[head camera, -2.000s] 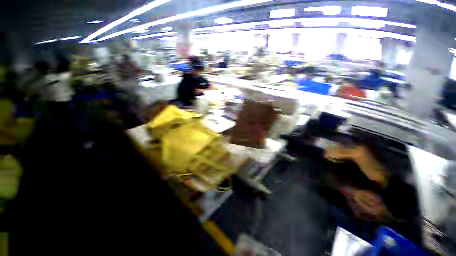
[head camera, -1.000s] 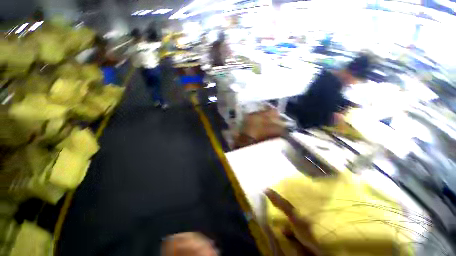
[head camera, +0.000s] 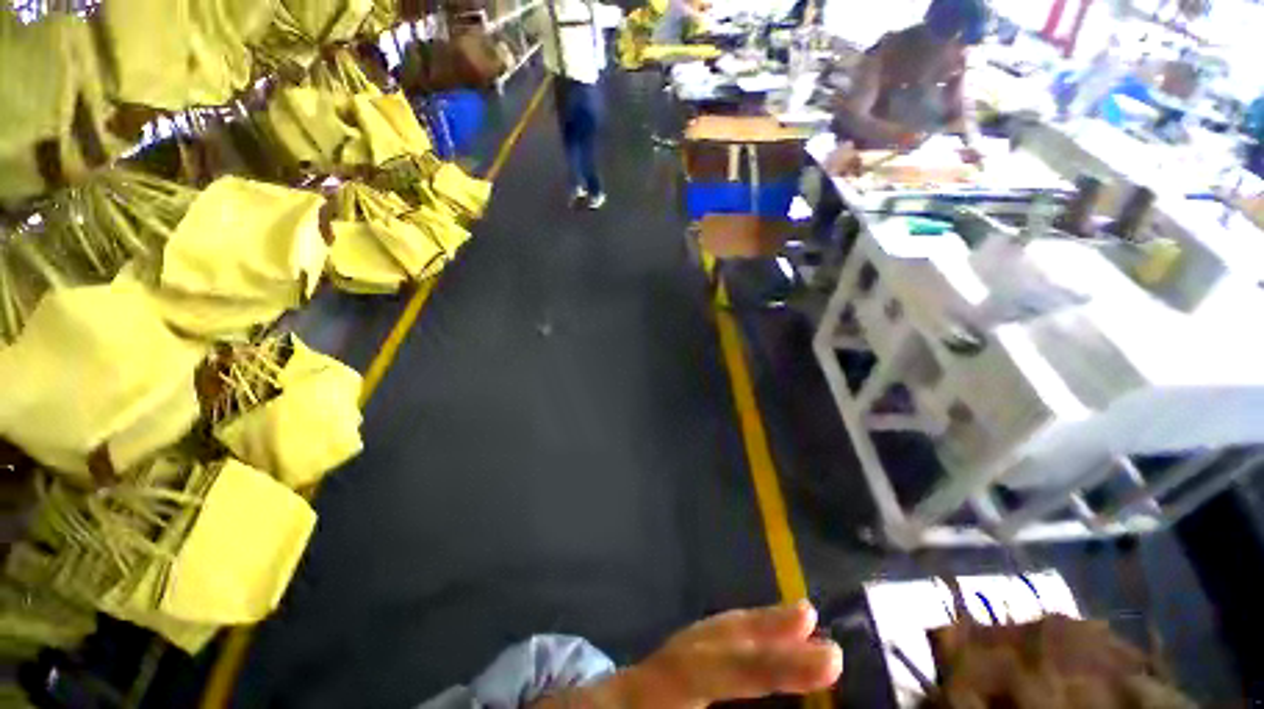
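My left hand (head camera: 756, 654), with a light blue sleeve cuff, reaches in from the bottom edge near the middle. Its fingers point right, somewhat blurred, and nothing shows in it. My right hand is not in view. A heap of brown pieces (head camera: 1047, 668) lies at the bottom right on a white surface (head camera: 901, 623), cut off by the picture's edge. The heap is right of my left hand, not touching it. Many yellow bags (head camera: 239, 533) with brown parts hang or lie in rows along the left side.
A dark floor aisle (head camera: 555, 388) runs ahead between yellow lines. A person (head camera: 578, 97) stands far up the aisle. A brown and blue stack (head camera: 744, 194) stands right of it. A white-framed machine table (head camera: 1012, 402) fills the right side, with a person (head camera: 908, 90) behind it.
The view has moved along the aisle. The yellow pile and dark-clothed worker at right have left view. The left bags look nearer. My left hand shows more fully, further right.
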